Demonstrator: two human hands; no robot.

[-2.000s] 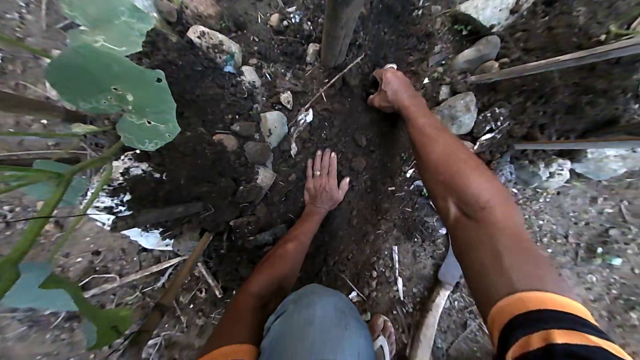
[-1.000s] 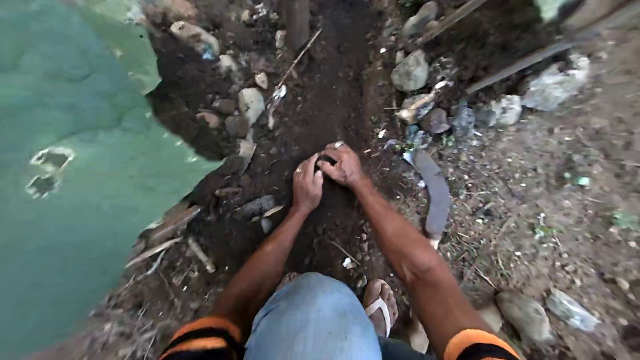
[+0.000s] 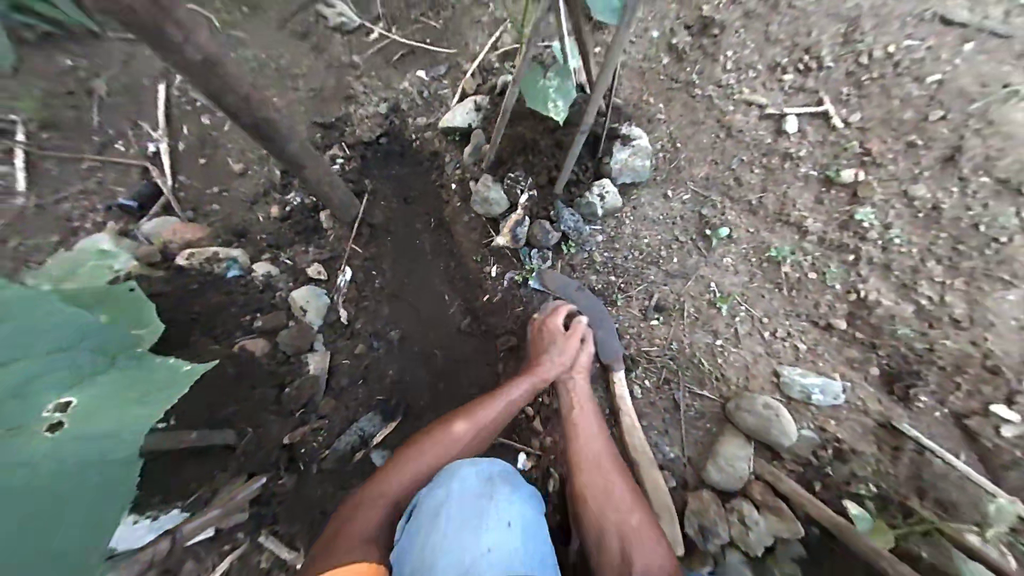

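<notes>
My left hand [image 3: 554, 342] and my right hand [image 3: 584, 352] are pressed together low over the soil, just left of a curved sickle-like blade [image 3: 588, 308]. Their fingers are curled and touching. Whether something sits between them cannot be seen. The blade's wooden handle [image 3: 646, 464] lies on the ground beside my right forearm. To the left of my hands runs a shallow trench of dark, smooth soil [image 3: 420, 280]. My knee in light blue cloth [image 3: 480, 520] shows at the bottom.
A wooden post [image 3: 264, 120] slants at upper left. Stones [image 3: 490, 196] ring a plant with stakes [image 3: 588, 112] beyond the trench. A large leaf [image 3: 72, 424] covers the left side. More stones [image 3: 760, 418] and a stick [image 3: 832, 520] lie at lower right.
My hands, apart two seconds ago with the left one flat on the soil, came together and have moved right, beside the blade. The view has turned to the right.
</notes>
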